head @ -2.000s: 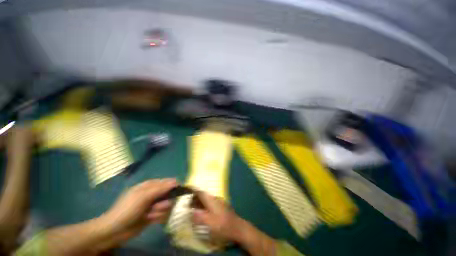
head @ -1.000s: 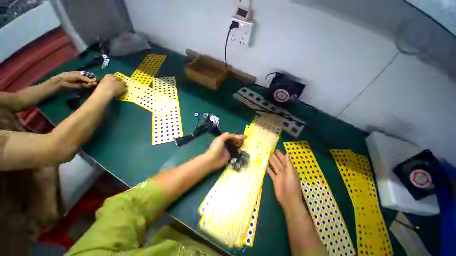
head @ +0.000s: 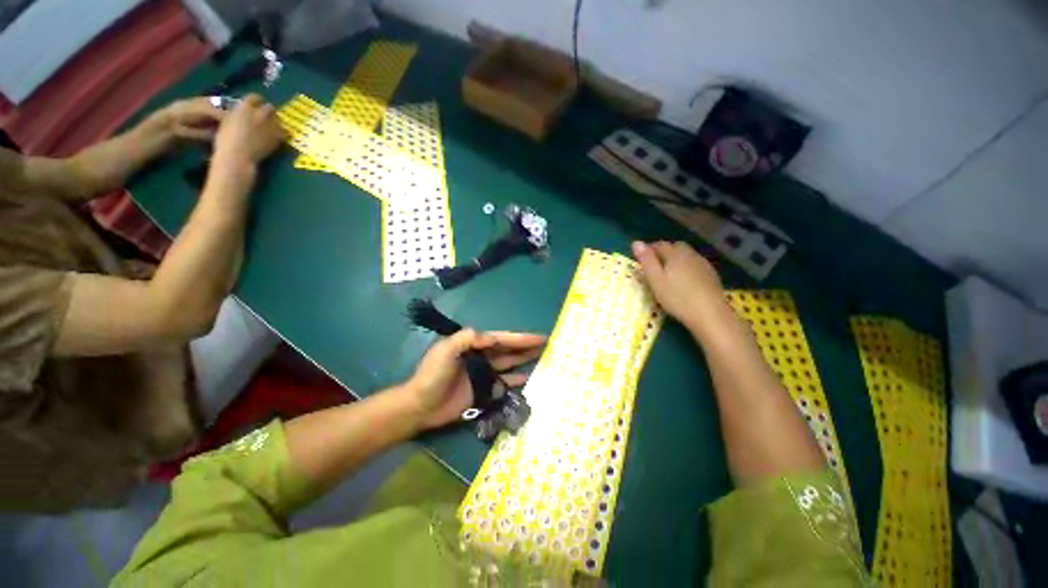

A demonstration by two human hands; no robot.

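My left hand (head: 454, 379) holds a bundle of black lead wires (head: 477, 373) across its palm, with round components (head: 503, 416) clustered at the lower end. Its fingers reach to the left edge of a stack of yellow adhesive sheets (head: 563, 425). My right hand (head: 678, 281) has its fingertips on the top right corner of that stack; whether they pinch a sheet is hard to tell. Another wire bundle (head: 488, 255) with silver-white discs lies behind my left hand.
Another person's hands (head: 236, 121) work at the far left beside more yellow sheets (head: 416, 195). A cardboard tray (head: 517, 92), a perforated strip (head: 690, 201) and a fan (head: 741, 138) stand along the wall. Further yellow sheets (head: 908, 436) and a white block (head: 977, 356) are at right.
My right hand has moved from beside the stack up to its top corner. My left hand has moved left and down with the wire bundle, its palm now turned up. The view has shifted.
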